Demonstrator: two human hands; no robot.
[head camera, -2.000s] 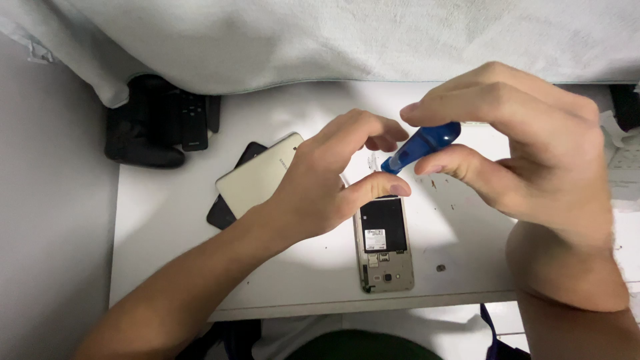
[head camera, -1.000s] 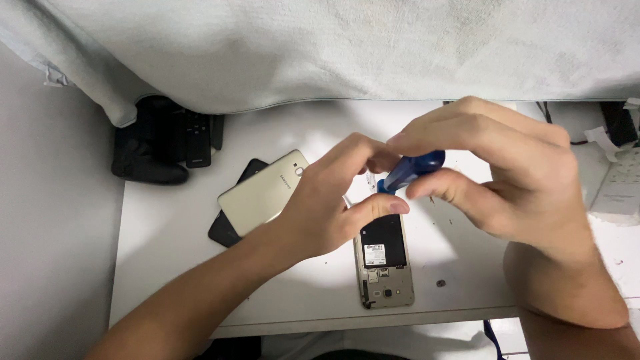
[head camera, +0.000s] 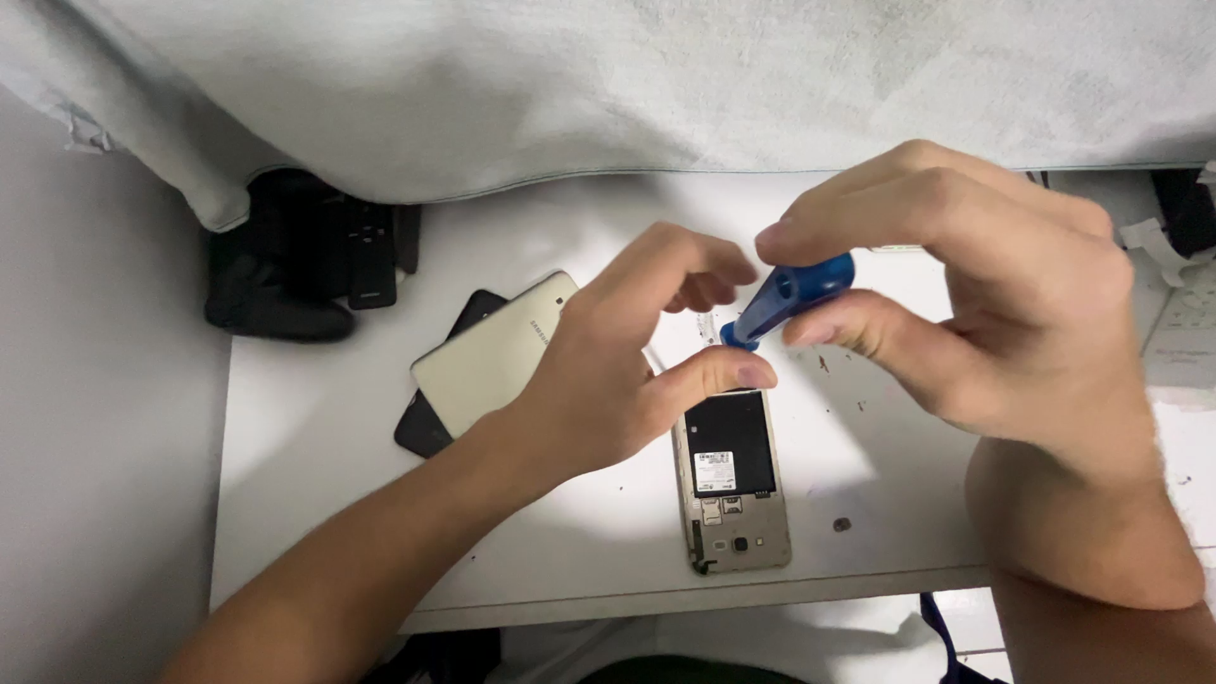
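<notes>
My right hand (head camera: 959, 294) holds a blue screwdriver (head camera: 784, 296) by its handle between thumb and fingers. The tool slants down to the left, its tip hidden behind my left thumb. My left hand (head camera: 646, 351) hovers over the top end of a smartphone with its back off (head camera: 736, 532); thumb and fingers are apart, the thumb beside the screwdriver's lower end. Whether it grips anything does not show. The phone's black battery bay (head camera: 731, 437), card slots and camera face up. Left of it, a gold Samsung back cover (head camera: 484, 366) lies across a dark phone or cover (head camera: 418, 432).
A black game controller (head camera: 275, 294) and a remote control (head camera: 372, 266) stand at the back left. A pale cloth (head camera: 608, 85) hangs along the table's (head camera: 313, 532) back edge. A small dark bit (head camera: 842, 523) lies right of the phone.
Both hands keep nearly the same pose around the screwdriver over the phone. The view has shifted slightly.
</notes>
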